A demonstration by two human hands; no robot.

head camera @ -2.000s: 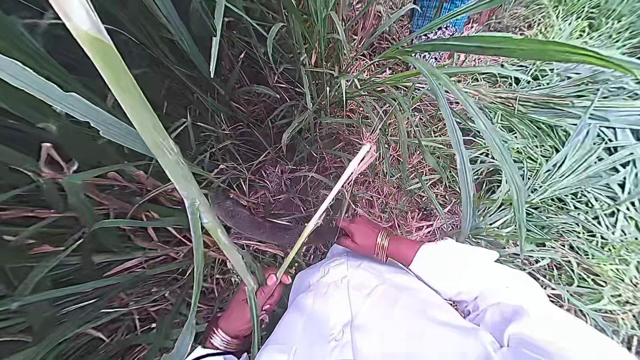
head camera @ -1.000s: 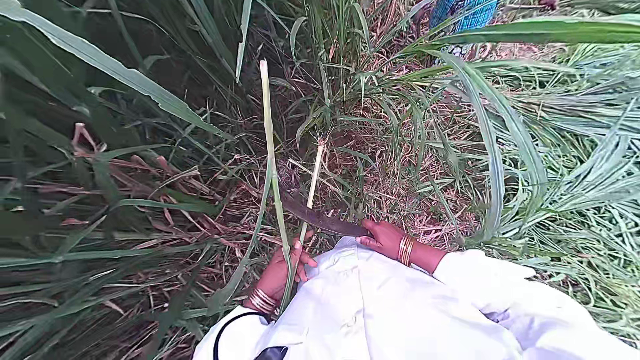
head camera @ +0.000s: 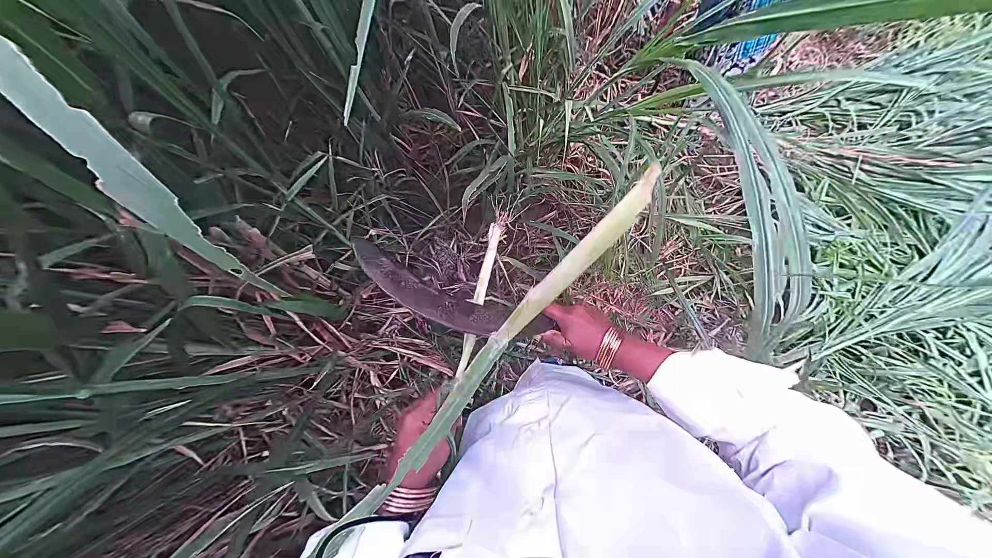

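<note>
My right hand [head camera: 577, 329], with gold-coloured bangles at the wrist, grips the end of a curved, dark sickle blade [head camera: 422, 298]; the handle is hidden in the fist. The blade reaches left across the stalks. My left hand [head camera: 418, 438], bangled too, is closed round cut grass stalks low in front of my white shirt. One thick pale green stalk [head camera: 573, 263] slants up to the right and passes over the blade near my right hand. A thinner pale stalk [head camera: 487, 267] stands more upright, its lower part behind the blade.
Tall green grass [head camera: 232, 101] grows at the left and top. Cut long-leaved grass [head camera: 891, 256] lies in a heap at the right. Blue patterned cloth [head camera: 748, 46] shows behind leaves at the top right. Dry litter and stubble [head camera: 372, 349] cover the ground between.
The thick stalk in my left hand has swung over from leaning left to leaning right, across the blade. My right hand keeps hold of the sickle.
</note>
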